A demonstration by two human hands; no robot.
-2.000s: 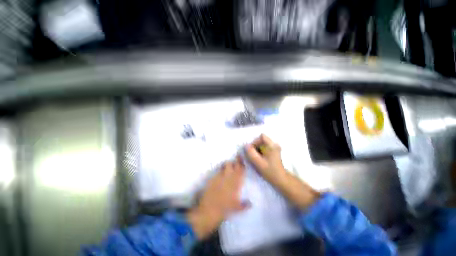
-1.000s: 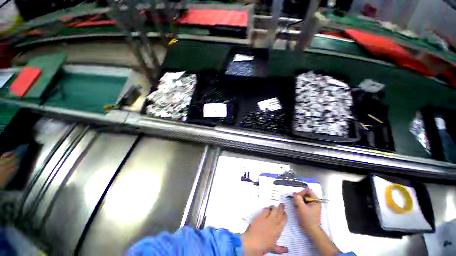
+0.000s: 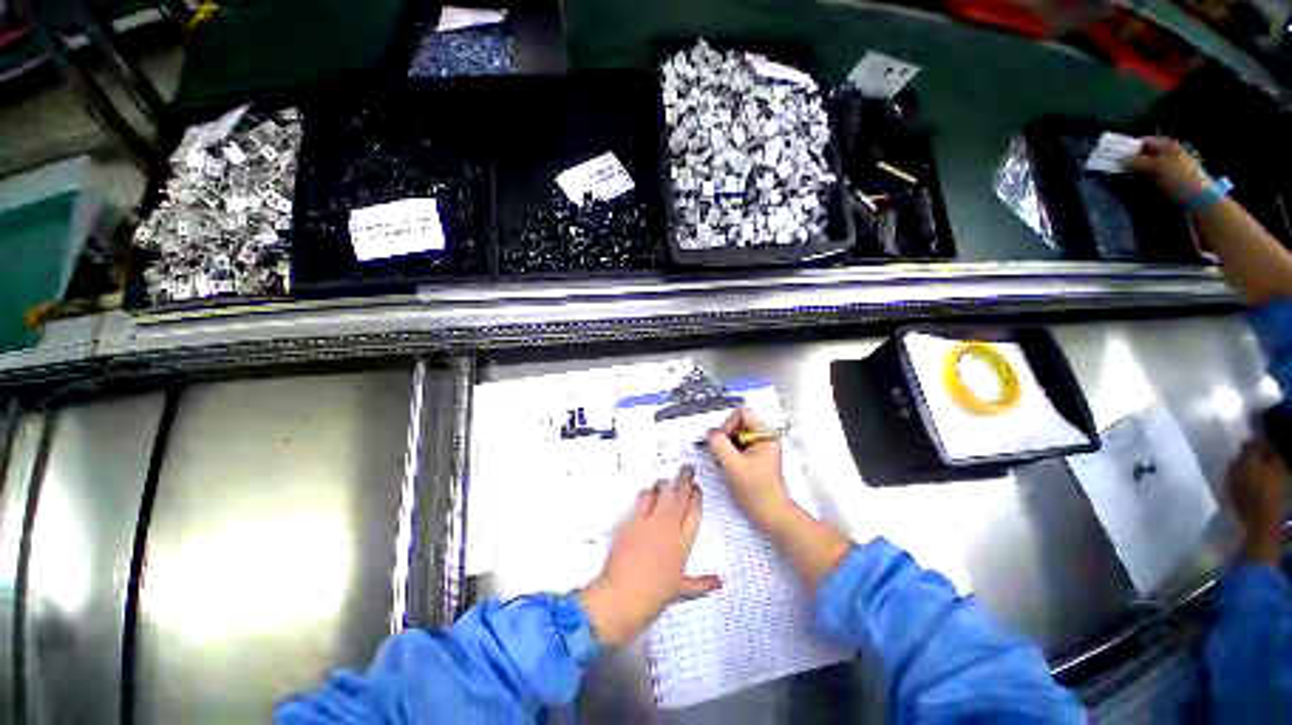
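Note:
A white record form (image 3: pixel 751 609) with ruled rows lies tilted on a clipboard, whose blue edge and dark and silver clip (image 3: pixel 697 395) show at the top. My right hand (image 3: pixel 748 460) holds a slim yellow and black pen (image 3: pixel 758 436) near the form's upper rows; the fingers partly hide its tip. My left hand (image 3: pixel 655 550) lies flat on the form's left side, fingers spread, holding nothing. A printed work instruction sheet (image 3: pixel 527 467) with a black part picture lies left of the clipboard, partly under it.
Behind the metal rail (image 3: pixel 567 302) stand black bins of small parts, one heaped with pale pieces (image 3: pixel 744 156). A black tray (image 3: pixel 886 425) with white paper and a yellow tape roll (image 3: pixel 982 378) is at right. Another person's hand (image 3: pixel 1173 170) reaches a bin; a loose sheet (image 3: pixel 1145 496) lies below.
The view has shifted right and sharpened since the blurred earliest frame. Another person's arms now show at right. My right hand stays on the pen at the form's upper rows.

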